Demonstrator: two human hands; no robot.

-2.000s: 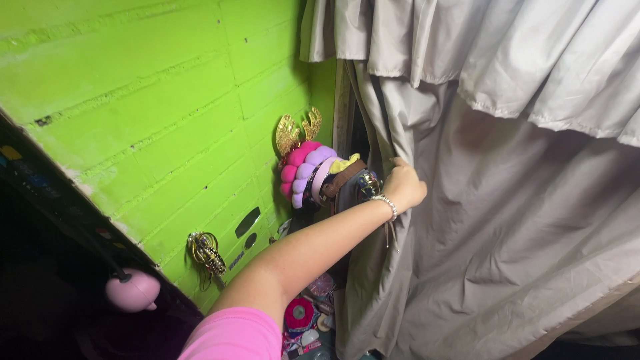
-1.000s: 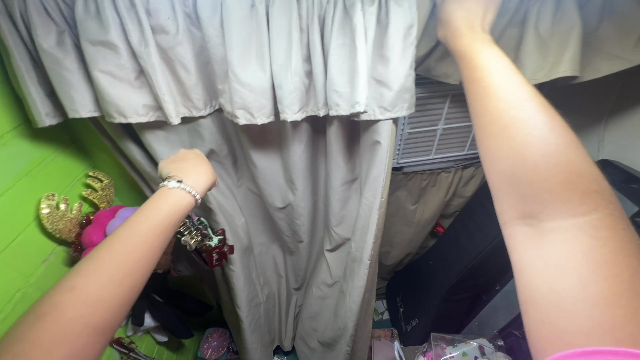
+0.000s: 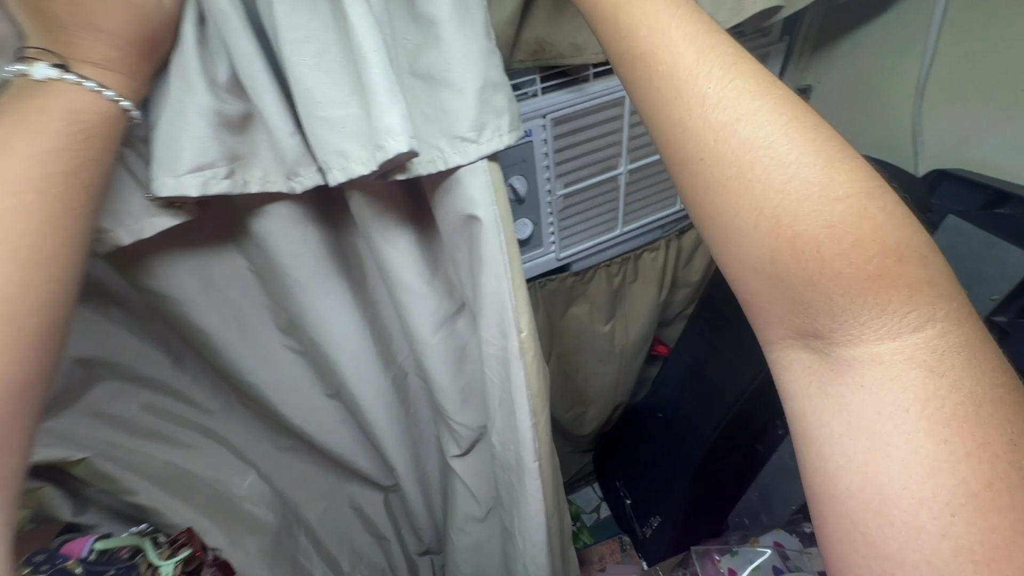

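Observation:
My left hand (image 3: 100,36) is partly in view at the top left, with a beaded bracelet at the wrist; its fingers are cut off by the frame's edge. It is against the gathered valance (image 3: 336,96) of a grey curtain, and whether it grips the cloth cannot be told. Below the valance hangs the long grey curtain panel (image 3: 320,360) in loose folds. My right forearm reaches up across the right side, in front of a window air conditioner (image 3: 592,176), and my right hand is beyond the top edge.
A tan gathered cloth (image 3: 608,320) hangs under the air conditioner. A large dark case (image 3: 688,432) leans at the right. Hair accessories (image 3: 120,552) lie at the bottom left, a clear plastic package (image 3: 760,560) at the bottom right. A cable (image 3: 924,88) runs down the wall.
My left hand has risen from the curtain panel to the valance. My right hand, partly seen at the top one second ago, has left the view. The view has swung right from the green wall.

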